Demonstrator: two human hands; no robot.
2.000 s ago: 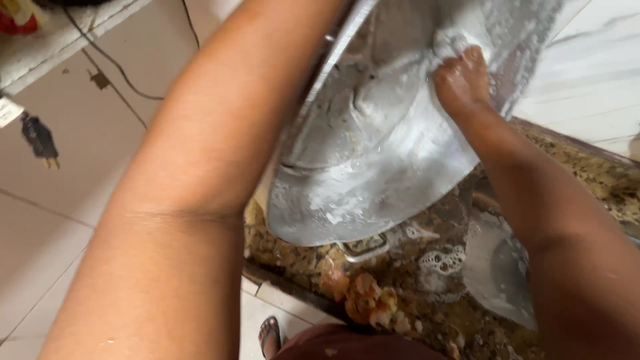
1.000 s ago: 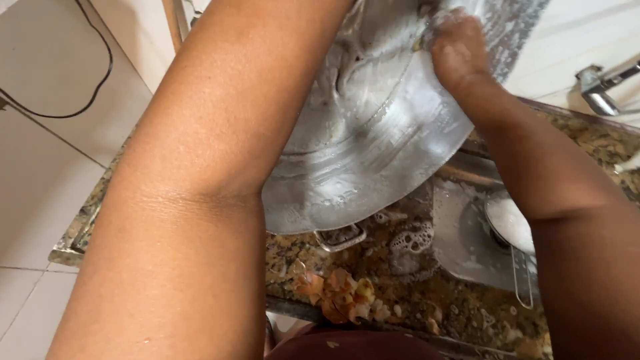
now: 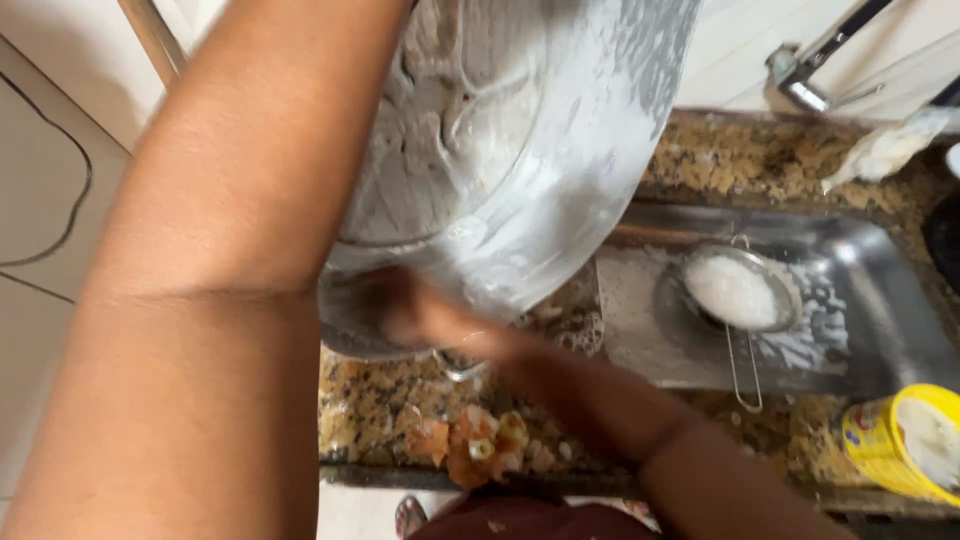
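A large round metal basin (image 3: 577,172) coated with soap suds is tilted up on its edge on the granite counter, with a metal handle at its lower rim. My left forearm crosses in front of its left side; my left hand is beyond the top of the frame. Blurred by motion, my right hand (image 3: 405,307) lies against the inside of the basin near the lower rim. Whether it holds anything cannot be made out.
A steel sink (image 3: 877,300) to the right holds a wire strainer (image 3: 739,292) with white foam. Onion peelings (image 3: 480,442) lie on the granite counter (image 3: 367,405) near its front edge. A yellow tub (image 3: 874,442) stands at the lower right, and a faucet (image 3: 806,86) is on the wall.
My right hand has moved from the upper right of the basin's inside down to its lower rim. The view has shifted to the right, showing more of the sink and the yellow tub.
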